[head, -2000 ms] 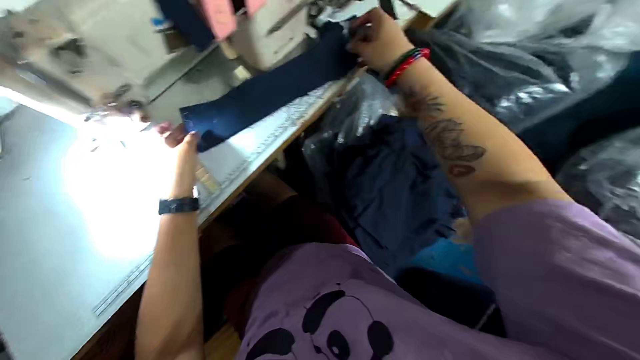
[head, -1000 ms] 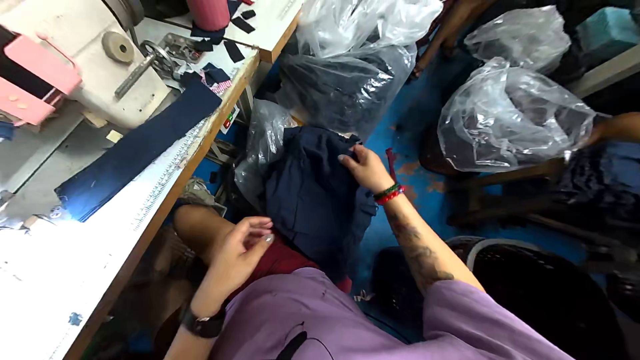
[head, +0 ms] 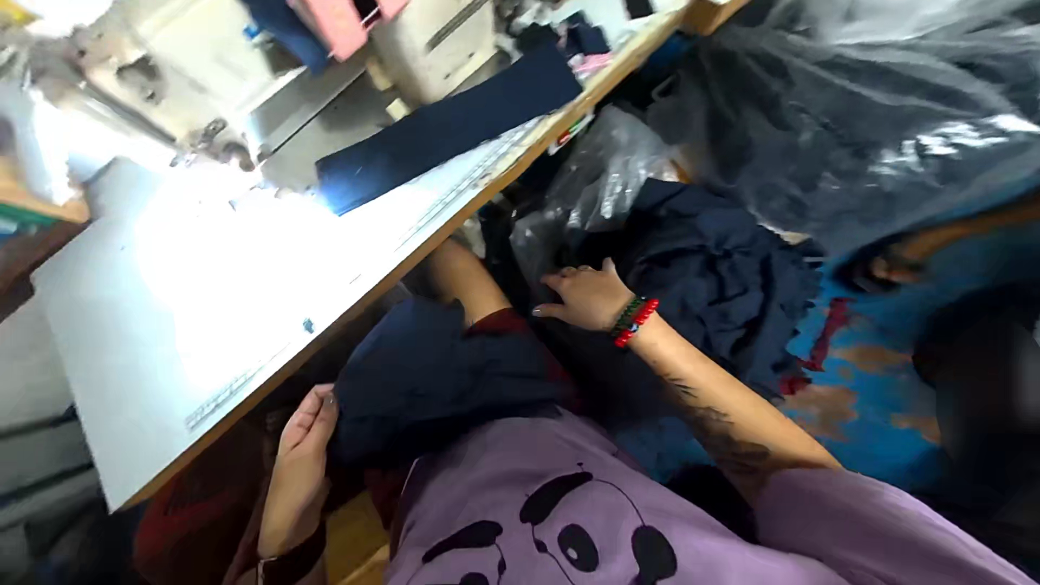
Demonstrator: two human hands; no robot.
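A dark navy fabric piece lies across my lap, its left edge pinched between the thumb and fingers of my left hand. My right hand hovers with its fingers apart beside the lap, near a heap of navy fabric; whether it touches the cloth cannot be told. A navy fabric strip lies along the front of the sewing table, beside the sewing machine.
The white sewing table has a wooden front edge running diagonally on my left. Clear plastic bags stand at the upper right, with another person's foot on the blue floor below. Dark scraps lie at the table's far end.
Two seconds ago both hands held the navy strip; it has since been let go on the table. Navy fabric now lies across my lap with my left hand on it.
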